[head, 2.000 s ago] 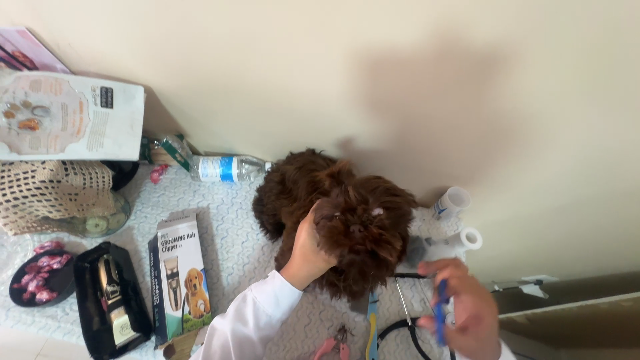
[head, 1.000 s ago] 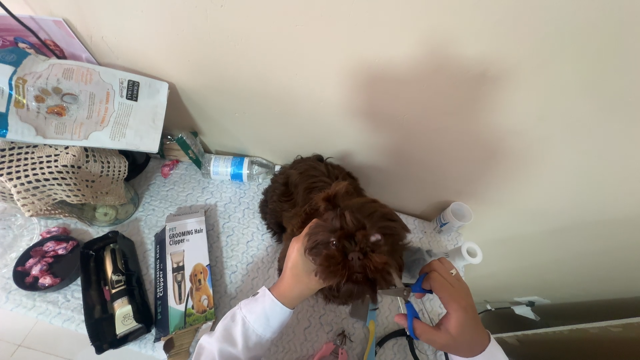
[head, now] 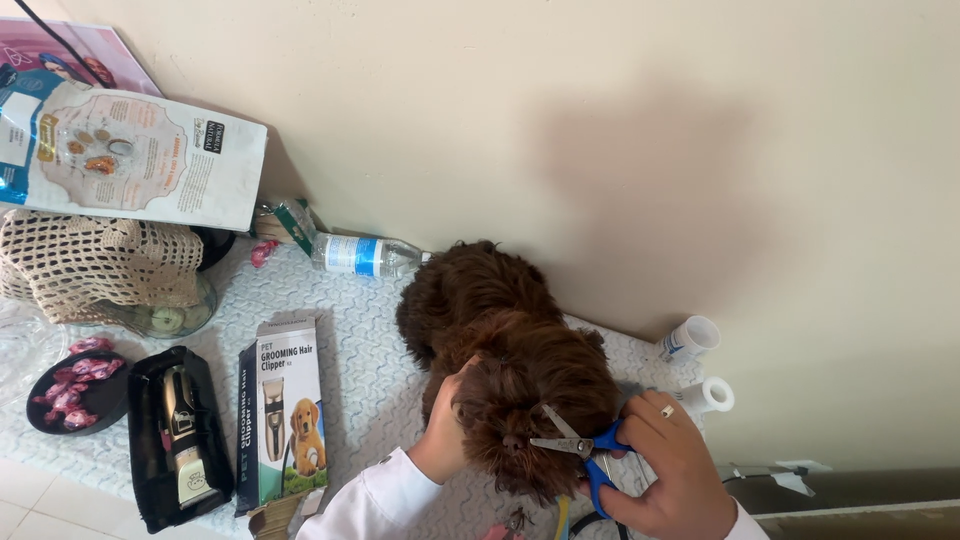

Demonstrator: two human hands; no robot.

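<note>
A small dog with long brown fur (head: 517, 352) faces the camera on the patterned table cover. My left hand (head: 442, 431) holds the side of its head, its fingers partly hidden in the fur. Blue-handled scissors (head: 581, 446) are in my right hand (head: 667, 465), thumb and fingers in the loops. Their blades are spread and point left across the fur of the muzzle, close to the nose. Below the dog's head, a pink-handled tool (head: 504, 531) and a yellow-edged item (head: 562, 517) are partly visible.
A clear water bottle (head: 367, 256) lies behind the dog. To the left are a clipper box (head: 281, 412), a hair clipper in a black case (head: 182, 442), wrapped sweets in a black bowl (head: 79, 390), and a food bag (head: 135, 150). White containers (head: 690, 339) stand at the right, by the wall.
My right hand has brought the scissors left and up from beside the dog to in front of its muzzle. The blades are spread wider than a second ago. My left hand stays at the head.
</note>
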